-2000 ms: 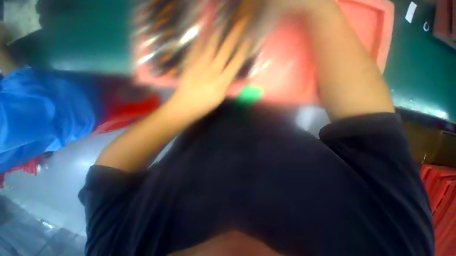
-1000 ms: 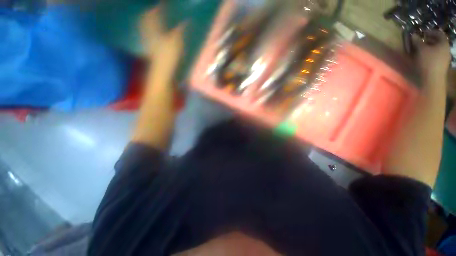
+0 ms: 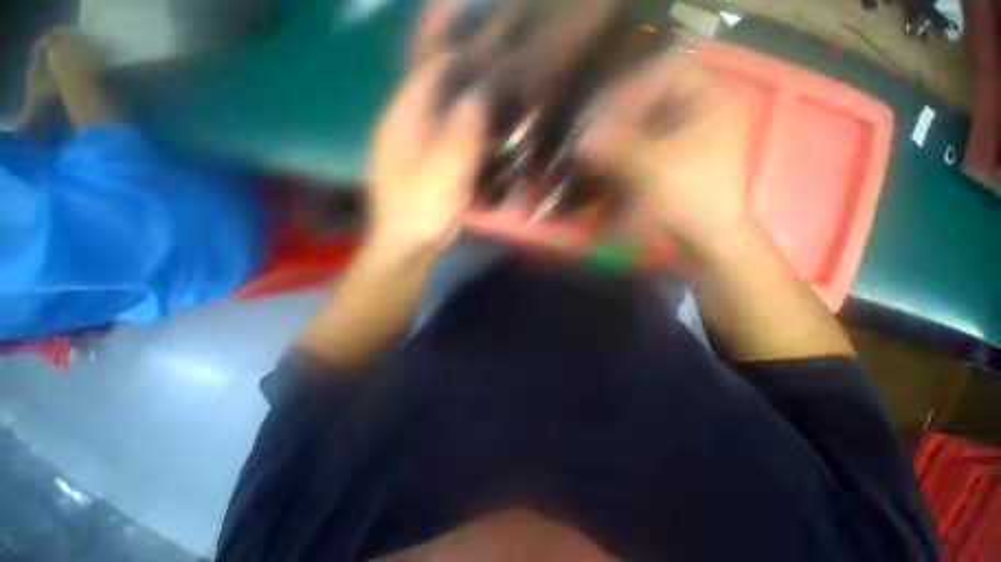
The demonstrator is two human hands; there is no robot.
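Observation:
A pink-red work tray [image 3: 825,165] lies at the bench's near edge; its right recesses show bare. Dark parts with shiny ends [image 3: 525,165] fill its left part and are blurred. My left hand [image 3: 423,165] is at the tray's left side against the dark parts. My right hand [image 3: 686,154] is over the tray's middle, with a small dark piece showing at its fingers. Blur hides whether either hand grips anything. A green marker [image 3: 610,257] shows on the tray's near edge.
A co-worker's blue sleeve [image 3: 121,231] and hands are at left. A white slip [image 3: 924,124] and a small ring [image 3: 949,155] lie on the green bench [image 3: 933,242] at right. Loose dark parts [image 3: 928,18] lie on a tan board beyond. Red trays [image 3: 960,483] are stacked at lower right.
Since one second ago my right hand has come from the loose parts heap back over the tray. My left hand has moved from beside the tray onto its left side. The view has shifted.

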